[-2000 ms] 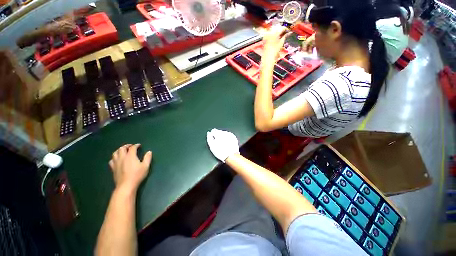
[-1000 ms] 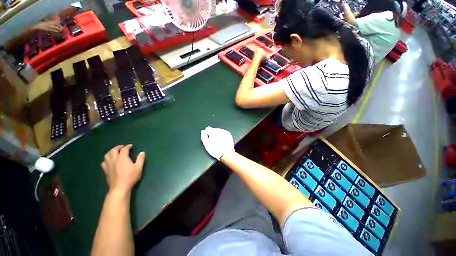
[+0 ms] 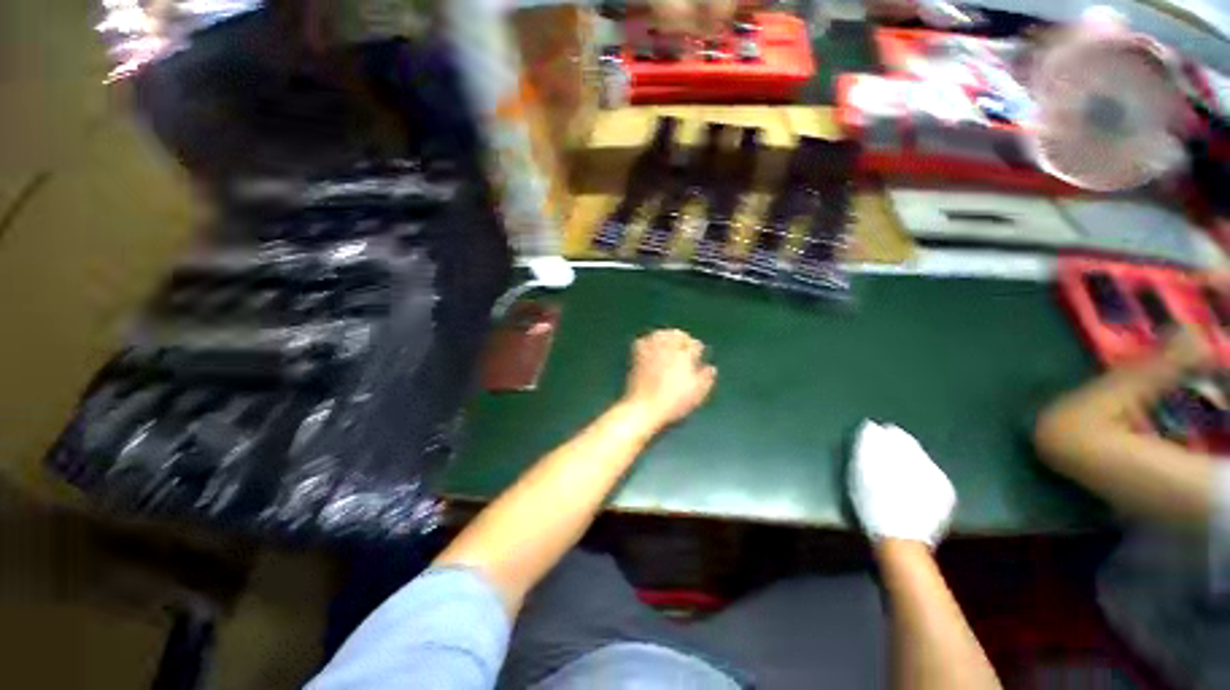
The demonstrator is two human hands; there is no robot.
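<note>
The view is blurred. My bare left hand (image 3: 670, 378) rests on the green bench mat (image 3: 796, 357), loosely curled, with no object visible in it. My right hand (image 3: 900, 485), in a white glove, lies at the mat's front edge; its fingers are blurred together and its palm is hidden. Beyond the hands, several opened dark flip phones (image 3: 728, 196) lie in a clear tray on a yellow-brown cardboard sheet (image 3: 877, 229). A brown phone (image 3: 521, 347) lies flat left of my left hand, near a white cable end (image 3: 550, 271).
A tall glossy black tray stack (image 3: 270, 364) stands left of the bench. A neighbour's arm (image 3: 1120, 425) reaches over a red tray (image 3: 1113, 303) at right. A pink-white fan (image 3: 1109, 108) and another red tray (image 3: 776, 61) stand behind.
The view has swung left, bringing the black tray stack in and taking the carton of teal phones out. My left hand's fingers look more curled; my gloved hand remains at the bench edge.
</note>
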